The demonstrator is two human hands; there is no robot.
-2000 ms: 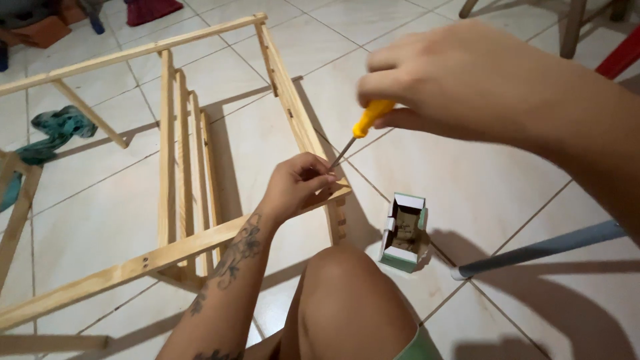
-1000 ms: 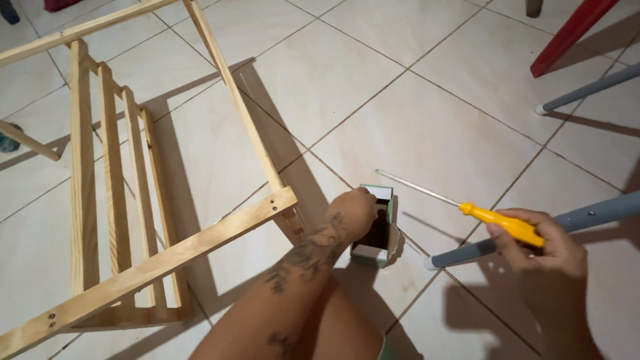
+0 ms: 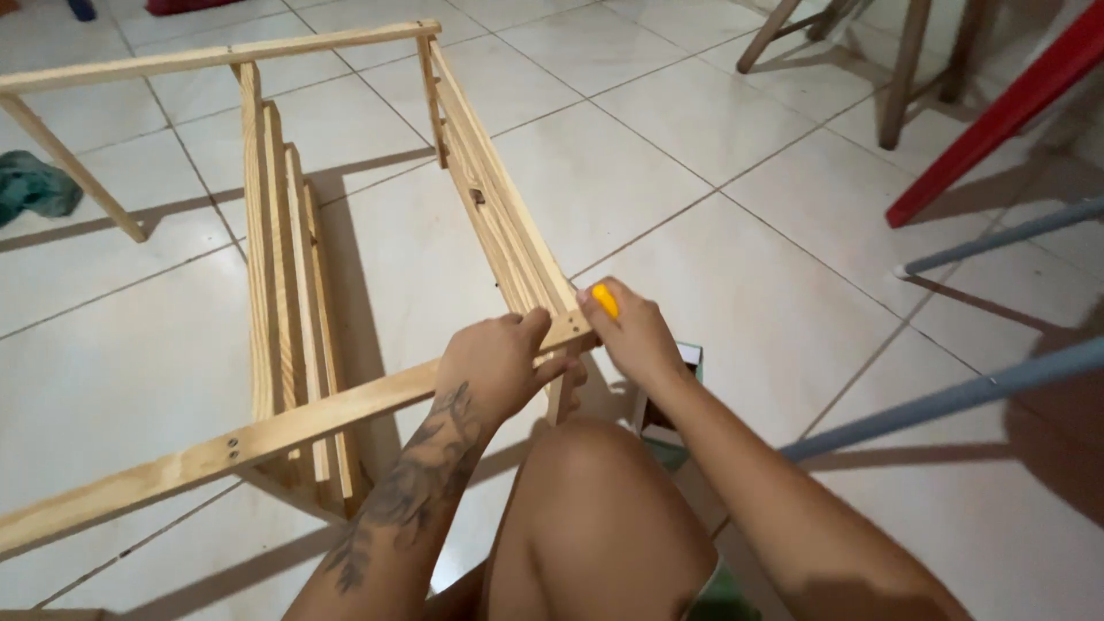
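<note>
A slatted frame of light pine wood (image 3: pixel 345 398) stands on the tiled floor before me, with two screws visible near its near corner. My left hand (image 3: pixel 496 358) grips the frame's near rail beside that corner, fingers over the edge. Closed around a screwdriver's yellow handle (image 3: pixel 605 301), my right hand (image 3: pixel 634 332) is against the corner from the right side. The screwdriver's shaft is hidden. Behind my right wrist, a small open cardboard box (image 3: pixel 690 354) is partly covered by the forearm.
Grey metal legs (image 3: pixel 949 392) and a red leg (image 3: pixel 992 125) are at the right. Wooden stool legs (image 3: pixel 906 78) stand at the upper right. A green cloth (image 3: pixel 39 188) lies at the far left. My bent knee (image 3: pixel 595 483) is just below the frame's corner.
My left hand has left the small box and now holds the rail. My right hand has brought the screwdriver leftward from the open floor to the frame's corner.
</note>
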